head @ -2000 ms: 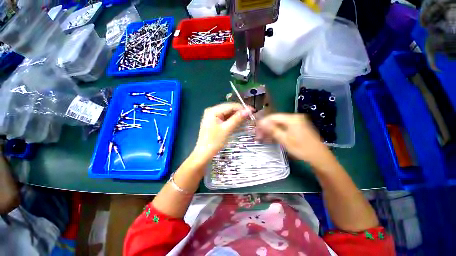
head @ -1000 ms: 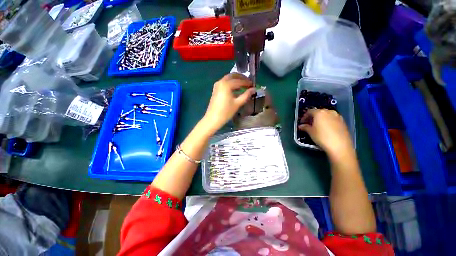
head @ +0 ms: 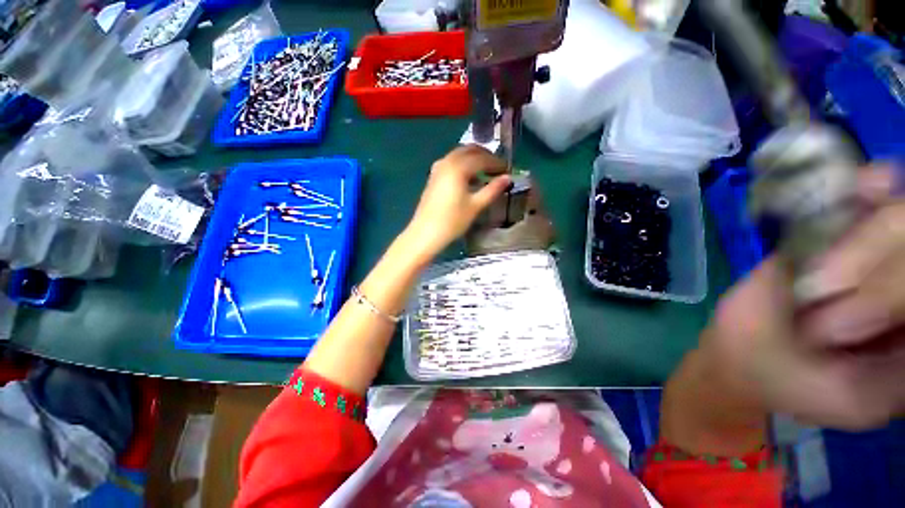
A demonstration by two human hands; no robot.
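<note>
My left hand (head: 462, 194) is at the press fixture (head: 513, 220), its thumb and fingertips close together under the ram (head: 508, 134); what they pinch is too small to make out. My right hand (head: 824, 308) is large and blurred at the right, closed around the wrapped press lever (head: 809, 174). The clear tub of pins (head: 491, 316) lies in front of the fixture, nearest my lap. The clear tub of black rings (head: 635, 233) stands to the right of the press.
A large blue tray (head: 268, 313) with scattered dark-ended pins lies at left. Behind it are a small blue tray (head: 283, 87) heaped with rods and a red tray (head: 412, 99). Plastic bags (head: 74, 198) lie far left. Clear lids (head: 670, 104) sit behind the ring tub.
My right hand went from near the pins to the ring tub, then to the lever at the right. My left hand moved forward to the fixture and stayed there. The lever has come into view.
</note>
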